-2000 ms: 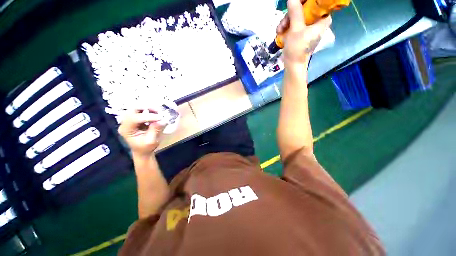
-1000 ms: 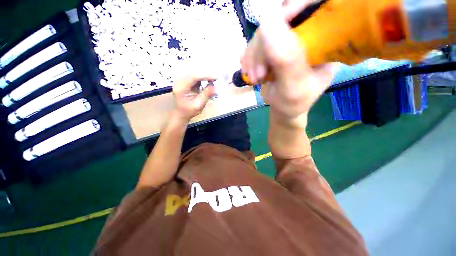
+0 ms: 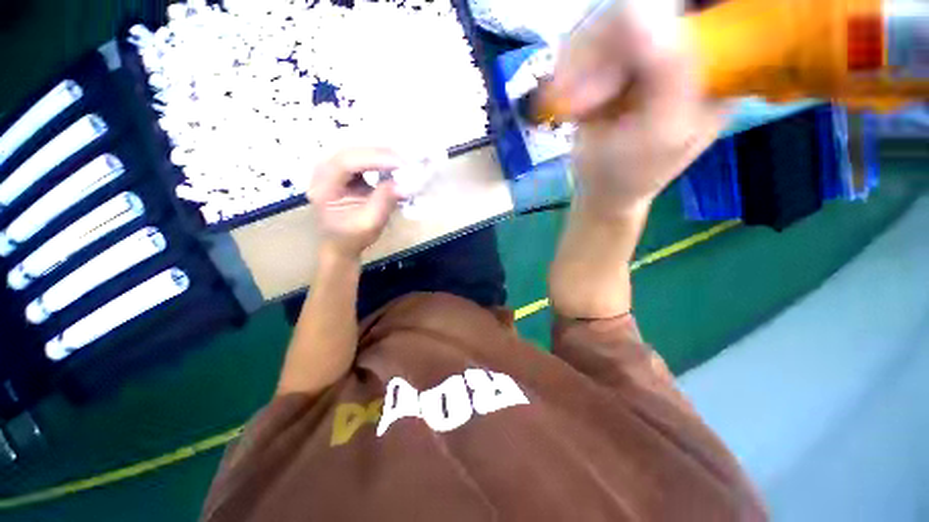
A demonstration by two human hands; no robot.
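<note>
My left hand [image 3: 351, 199] is above the work board and holds a white tube housing [image 3: 416, 179], seen nearly end-on and washed out against the white parts. My right hand [image 3: 637, 102] is blurred and closed around the orange electric screwdriver [image 3: 779, 51]. The driver's dark tip end points left, above the blue tray and apart from the housing. The fingers hide much of its front. Whether a screw is on the bit cannot be seen.
A black parts tray [image 3: 275, 209] heaped with small white parts is at the centre. Ribbed black tube trays [image 3: 194, 306] with white tubes lie left. The tan work board [image 3: 270, 255] runs along the bench edge. A blue tray [image 3: 513, 143] is under the right hand; blue and black items hang at right.
Against one second ago, the right hand and driver have moved right, away from the housing. Two seconds ago the driver was over the fixture, smaller in view. The left hand has shifted slightly left.
</note>
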